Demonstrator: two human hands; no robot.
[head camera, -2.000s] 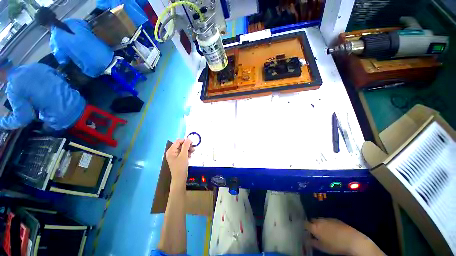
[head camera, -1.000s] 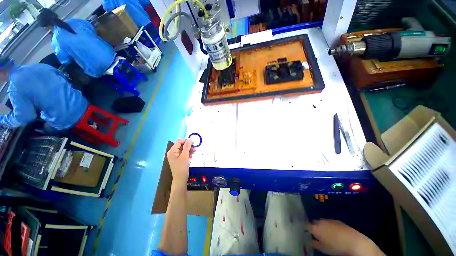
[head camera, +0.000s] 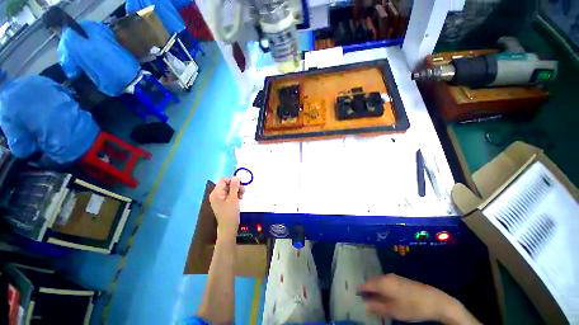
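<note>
My left hand (head camera: 226, 198) pinches a thin black ring part (head camera: 244, 176) over the left front edge of the white table (head camera: 355, 178). My right hand (head camera: 393, 297) is over my lap, near the right thigh, and is blurred. Its fingertips point left; I cannot tell whether they hold anything. The orange fixture plate (head camera: 330, 121) in its dark frame lies at the back of the table. It carries the left black nest (head camera: 289, 103) and the wider right black nest (head camera: 360, 105).
The press cylinder (head camera: 280, 38) hangs behind the left nest. Dark tweezers (head camera: 420, 172) lie at the table's right. An open carton (head camera: 501, 184) holds a white sheet with black strips (head camera: 539, 209). A heat gun (head camera: 495, 68) rests on a brown block. Workers in blue sit at left.
My right hand has moved left and up over the lap. The view has shifted, and the fixture plate shows lower in it. My left hand still holds the ring.
</note>
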